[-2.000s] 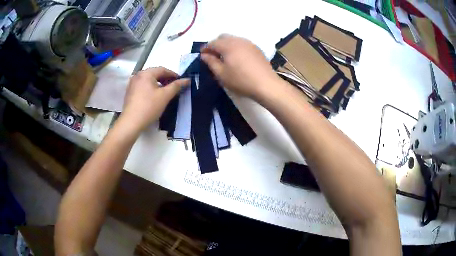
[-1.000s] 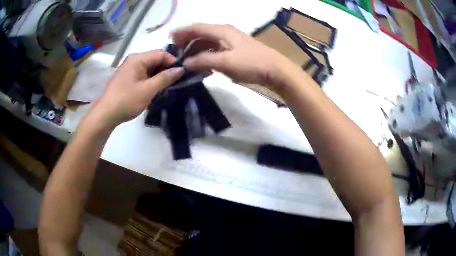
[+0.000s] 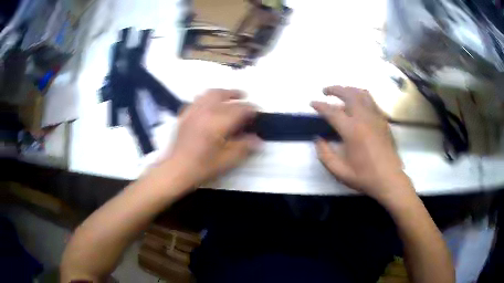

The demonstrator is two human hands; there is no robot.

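Observation:
A neat stack of black strips (image 3: 290, 126) lies across the front part of the white table. My left hand (image 3: 218, 132) is at its left end, with thumb and fingers around that end. My right hand (image 3: 356, 138) is at its right end, thumb below and fingers above, closed around it. More black strips (image 3: 130, 77), some with a pale side showing, lie fanned out on the table to the left. The picture is blurred by motion.
Tan panels with black borders (image 3: 218, 33) lie in piles at the back. Black scissors (image 3: 445, 119) lie by the sewing machine bed (image 3: 423, 105) on the right. Brown bundled pieces (image 3: 168, 251) are below the table edge. A blue item (image 3: 46, 79) is at far left.
Both hands have left the fanned strips and moved right to the black stack. The fanned strips now lie on the table. The view has turned to the right.

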